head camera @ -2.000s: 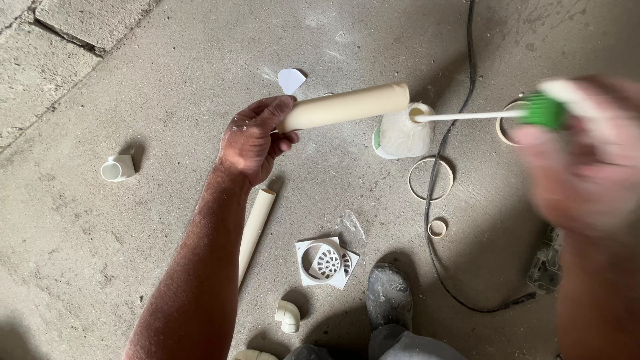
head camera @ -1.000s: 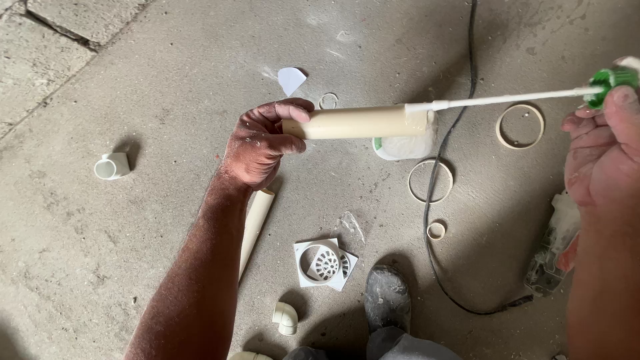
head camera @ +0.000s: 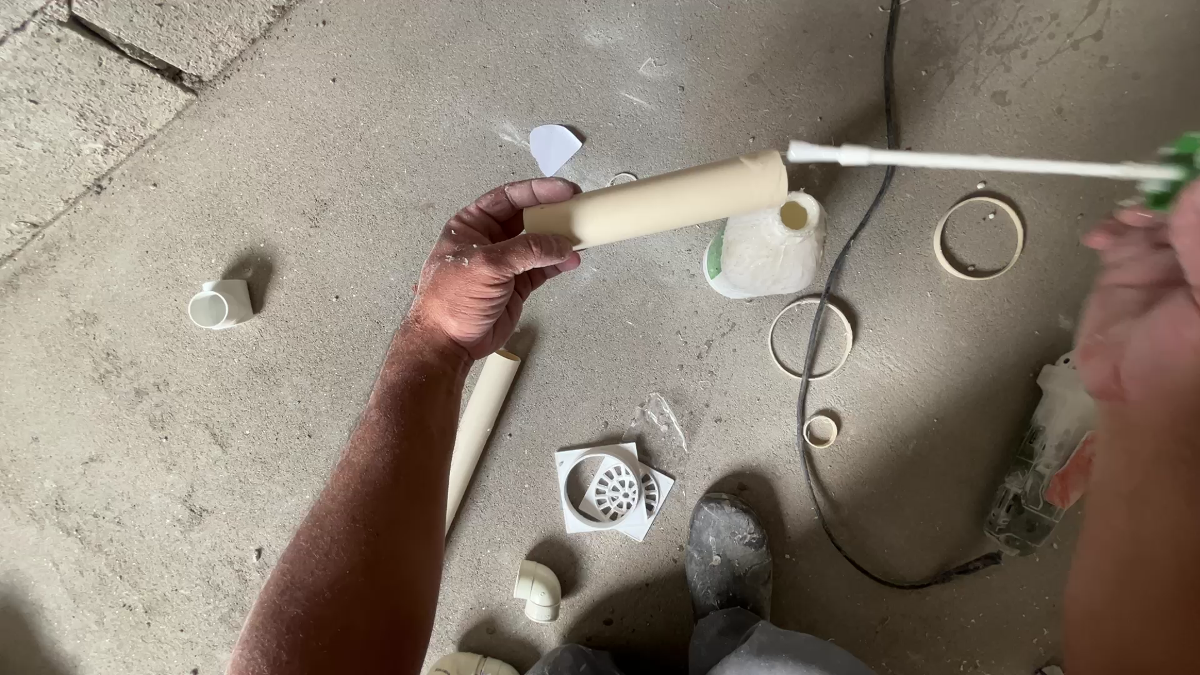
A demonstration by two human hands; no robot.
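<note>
My left hand [head camera: 497, 253] grips one end of a short cream plastic pipe [head camera: 670, 199], held tilted slightly up to the right. At the right edge, my right hand [head camera: 1139, 291], blurred and partly cut off, holds the green cap [head camera: 1172, 173] of a white applicator stick [head camera: 975, 165]. The stick's white tip is just right of the pipe's far end; whether they touch I cannot tell. Below that end stands an open white plastic bottle [head camera: 769, 248] with residue over its shoulder.
On the concrete floor lie another cream pipe [head camera: 483, 427], a pipe elbow [head camera: 539, 591], a white fitting [head camera: 220, 305], square drain grates [head camera: 614, 492], and cut pipe rings [head camera: 979, 237]. A black cable [head camera: 814, 375] runs to a dusty power tool [head camera: 1036, 459]. My boot [head camera: 729, 553] is near the grates.
A second ago the applicator's tip was at the pipe's far end; it is now slightly off to the right. The pipe's far end has tilted up, uncovering the bottle's mouth.
</note>
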